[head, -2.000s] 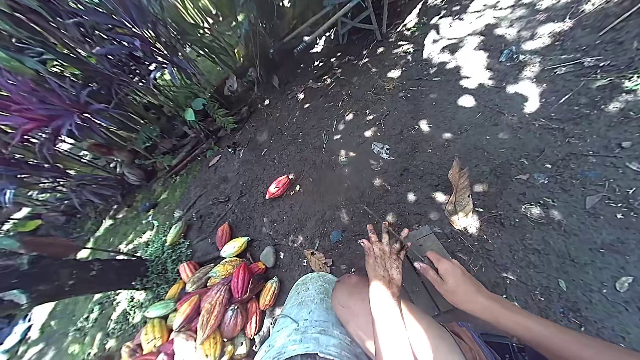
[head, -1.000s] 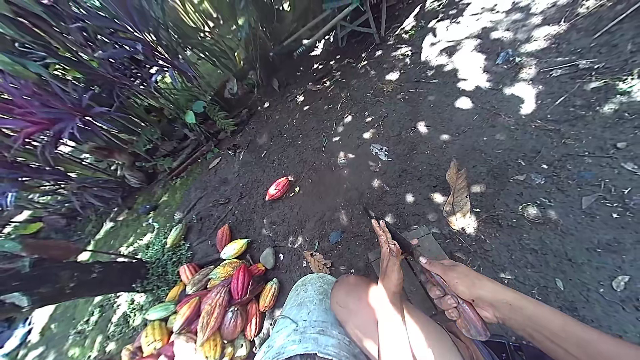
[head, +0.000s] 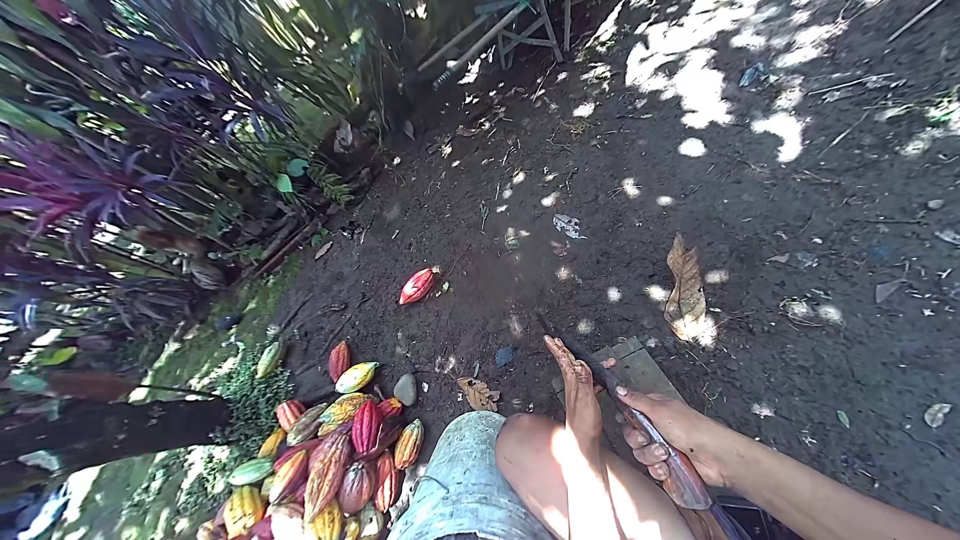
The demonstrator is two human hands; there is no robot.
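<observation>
My right hand [head: 660,442] is closed round the reddish-brown handle of a long dark-bladed knife [head: 574,346], its blade pointing up and left. My left hand [head: 577,382] is held flat, fingers together, along the left side of the blade; its palm faces the blade, and whether it touches is hard to tell. Soil marks its fingers. Below the blade is a grey wooden board [head: 637,367] on the ground. To the left of my knees lies a heap of red, yellow and green cacao pods [head: 326,469]. One red cacao pod [head: 417,286] lies apart on the soil.
A pale, weathered cylindrical container [head: 469,480] stands against my left knee. Dry leaves [head: 686,289] and a grey stone [head: 405,389] lie on the soil. A dark trunk [head: 112,427] is at the left, with leafy plants [head: 172,150] at the upper left.
Two seconds ago no knife showed in my hands; my right hand now holds one. My left hand has turned from back upward with spread fingers to edge-on beside the blade.
</observation>
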